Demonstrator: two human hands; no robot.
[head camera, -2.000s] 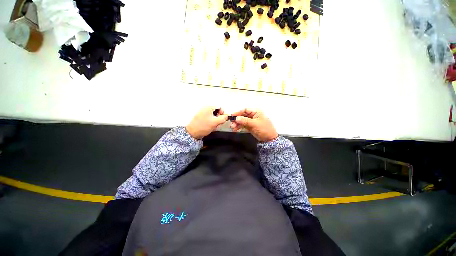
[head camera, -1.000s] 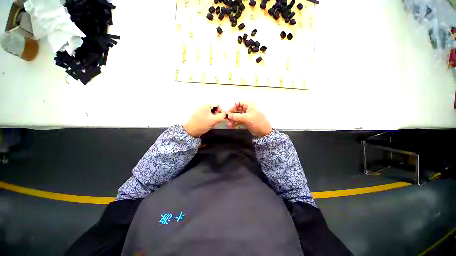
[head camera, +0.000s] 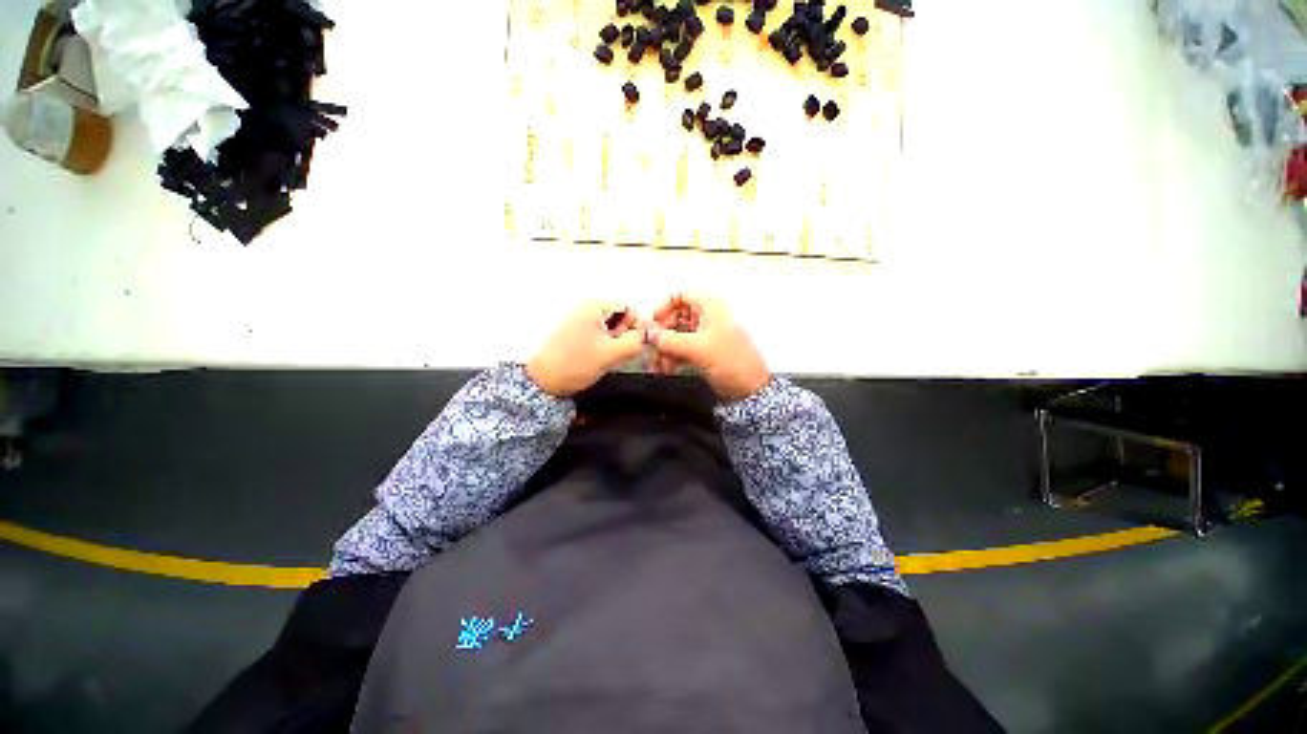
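Observation:
My left hand (head camera: 581, 349) and my right hand (head camera: 710, 346) meet at the table's front edge with fingertips together. A small dark piece between the fingertips is almost hidden. Another black strip (head camera: 616, 321) is held in the curled fingers of my left hand. Beyond my hands, many small black loops (head camera: 743, 177) lie scattered on the pale yellow lettered board (head camera: 573, 215), thickest at its far side. A dark heap of loose black strips (head camera: 270, 158) lies on the table at the left.
Crumpled white wrap (head camera: 158, 72) lies beside the strips. An open carton (head camera: 55, 65) and a brown jar or tape roll (head camera: 86, 141) are at the far left. Clear plastic (head camera: 1240, 72) lies at the far right. A metal frame (head camera: 1118, 452) stands below the table at the right.
The view has shifted, moving the board slightly left in the picture since the earliest frame. My fingertips have closed in, and the dark piece between them shows less.

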